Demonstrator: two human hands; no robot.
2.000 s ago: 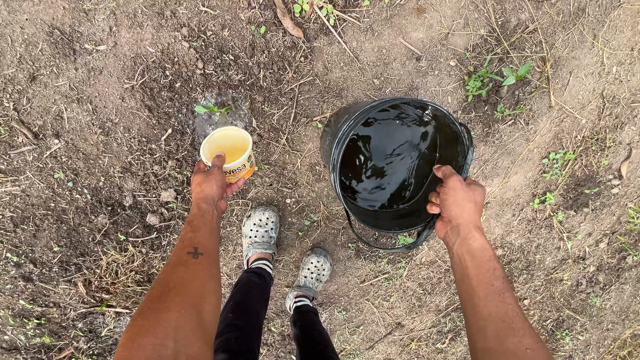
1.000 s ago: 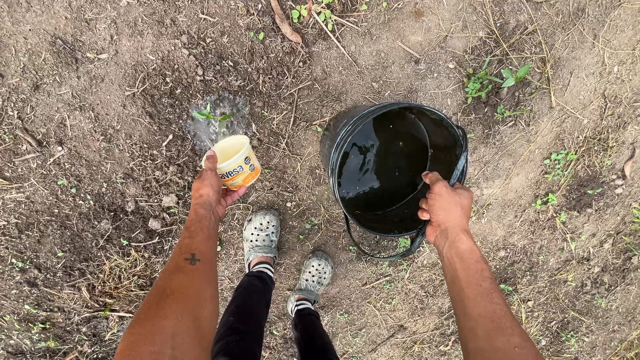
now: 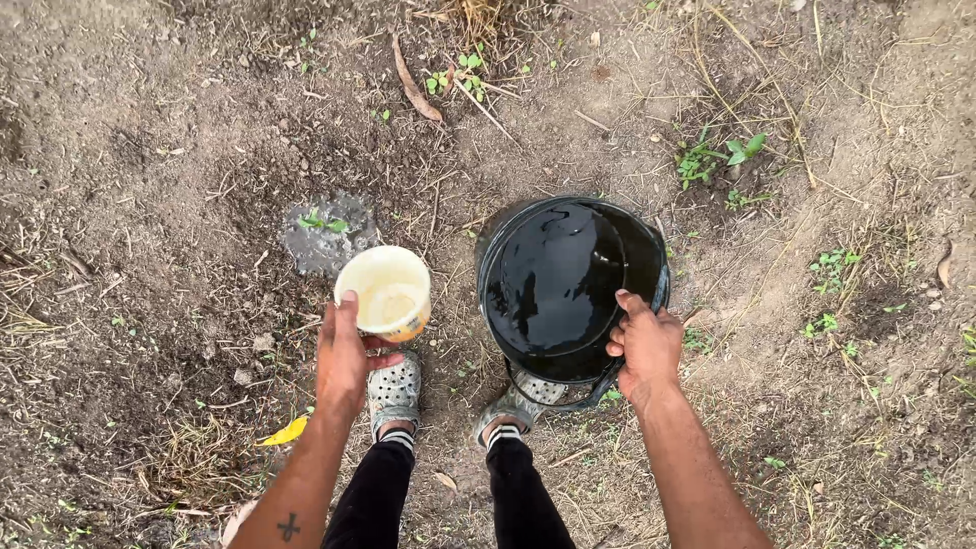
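My left hand [image 3: 351,351] grips a pale plastic tub [image 3: 385,290] with an orange printed side; its mouth faces up toward me and a little liquid seems to lie at its bottom. Just beyond the tub, a small green seedling [image 3: 323,223] stands in a puddle [image 3: 329,248] on the soil. A black bucket [image 3: 496,335] of dark-looking water [image 3: 557,282] is at the centre right. My right hand [image 3: 648,335] is closed on the near right rim of the bucket, where its handle also lies.
My feet, in grey clogs [image 3: 395,389], stand on the soil close below the tub and bucket. Small weeds [image 3: 698,162] grow to the right. A dry brown pod or leaf [image 3: 413,80] lies farther off, and a yellow leaf [image 3: 284,431] is by my left forearm.
The tub, tilted with its printed side showing one second ago, now faces its mouth up at me. The puddle around the seedling has appeared wetter since two seconds ago. My right foot has moved beside the bucket.
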